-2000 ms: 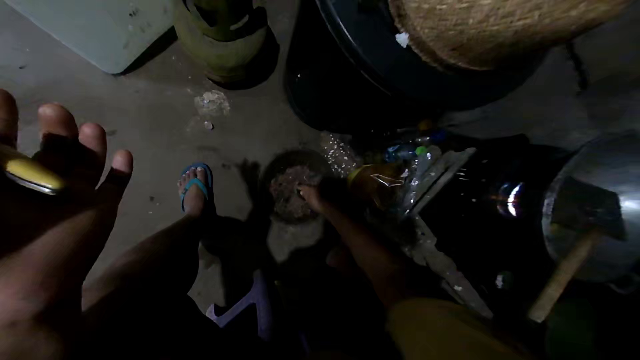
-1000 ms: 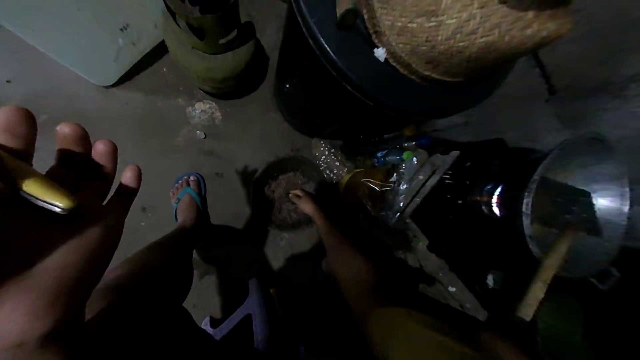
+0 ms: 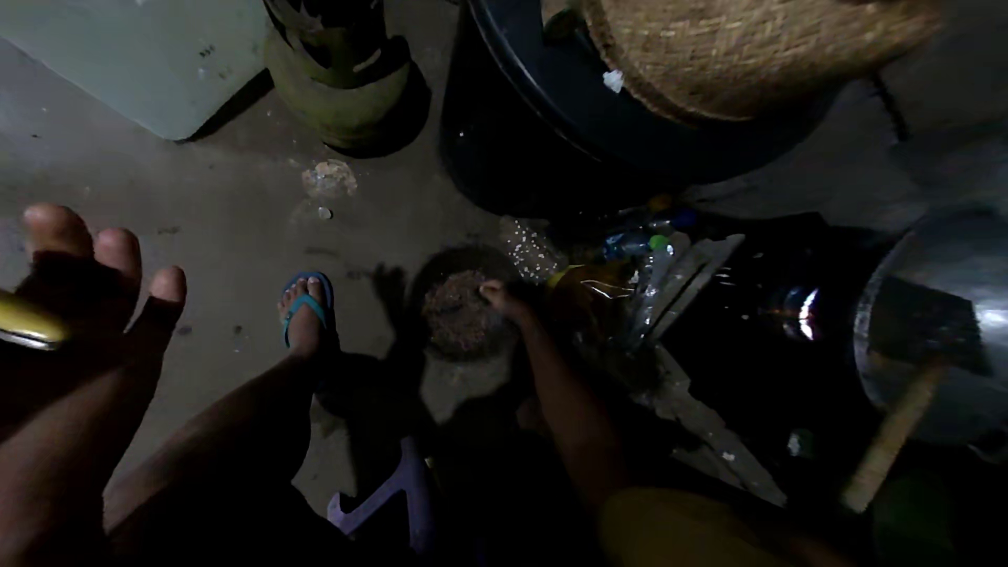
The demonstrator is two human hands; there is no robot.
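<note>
My left hand point(image 3: 87, 354) is large at the left edge, fingers spread. A yellow object with a shiny metal edge point(image 3: 31, 323) lies across it, cut off by the frame; its kind is unclear. Lower and farther away, my right hand point(image 3: 504, 299) has its fingers bunched at the right side of a round dark bowl point(image 3: 429, 272) on the floor. Reddish-brown crumbly material point(image 3: 457, 315) fills the bowl's middle. Whether the fingertips pinch any of it is too dark to tell. A clear plastic bag with white specks point(image 3: 531, 248) lies beside the bowl.
A black tub point(image 3: 520, 79) bears a woven basket point(image 3: 756, 55). Nearby are a green gas cylinder point(image 3: 339, 102), a pale container point(image 3: 157, 63), plastic bottles point(image 3: 630, 244), and a metal pan point(image 3: 866, 315) with a wooden handle point(image 3: 898, 433) across it. A sandalled foot point(image 3: 303, 315) stands left.
My right hand has moved slightly at the bowl's right side. The yellow object stays with my left hand.
</note>
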